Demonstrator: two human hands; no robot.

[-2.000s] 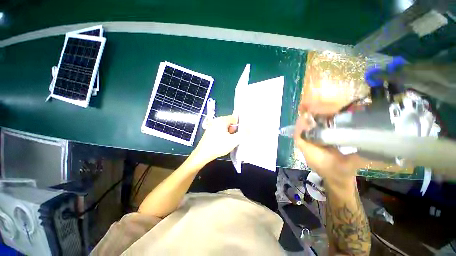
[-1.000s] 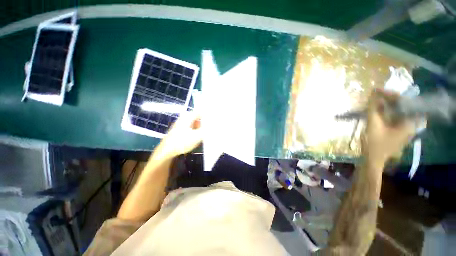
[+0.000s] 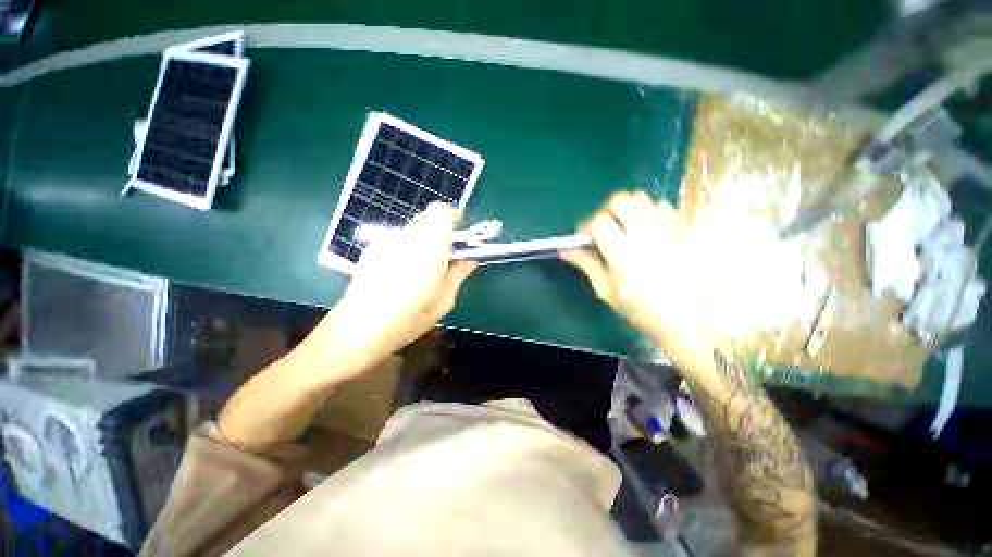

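Note:
My left hand [image 3: 408, 267] and my right hand [image 3: 636, 256] hold a thin white-framed solar panel [image 3: 520, 250] by its two ends. It is seen nearly edge-on, above the bench's front part. A white cable bundle [image 3: 479, 232] shows beside my left fingers. A second solar panel [image 3: 408, 174] lies face up on the green bench, partly hidden behind my left hand. The glue gun [image 3: 832, 196] hangs blurred over the tan board at the right, out of my hands.
Two stacked panels [image 3: 190, 131] lie at the far left. The glue-covered board [image 3: 761, 141] is on the right, with a thin stick [image 3: 818, 322] on it and crumpled white rags [image 3: 925, 261] at its edge. A grey instrument box [image 3: 82, 435] stands at lower left.
My right hand has let go of the glue gun and moved left onto the panel. The white backs, earlier spread in a V, are now a thin edge-on piece between both hands.

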